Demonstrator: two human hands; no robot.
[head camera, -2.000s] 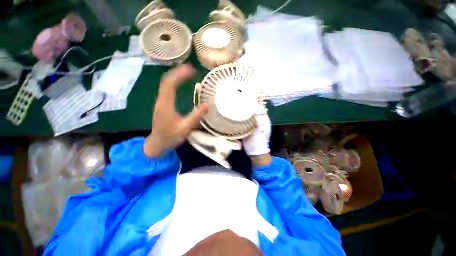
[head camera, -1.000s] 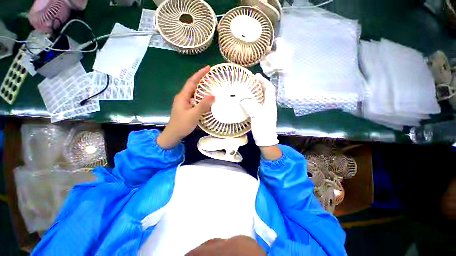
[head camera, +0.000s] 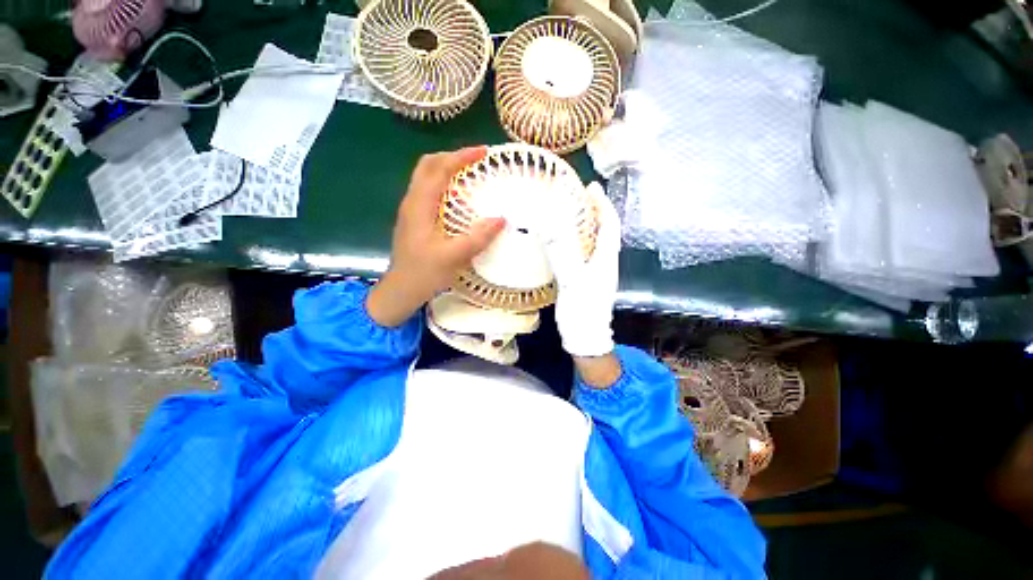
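A cream clip-on fan (head camera: 515, 227) is held between both hands over the bench's front edge. Its round grille with the large white centre disc faces up. Its clip base (head camera: 481, 329) points toward my body. My bare left hand (head camera: 433, 232) grips the left side of the grille, thumb on the front ribs. My right hand (head camera: 587, 272), in a white glove, holds the right side, its fingers over the grille rim and disc. The back of the fan is hidden.
Two cream fans (head camera: 423, 57) stand on the bench ahead. Bubble bags (head camera: 725, 147) and smoother white bags (head camera: 906, 198) lie right. Label sheets (head camera: 153, 193), cable and a pink fan (head camera: 111, 25) lie left. Cartons of bagged fans (head camera: 125, 385) and loose fans (head camera: 810, 419) sit below.
My left hand has closed onto the grille's left side. The fan has turned and tilted slightly since a second ago, and my gloved hand has shifted a little lower on its right side.
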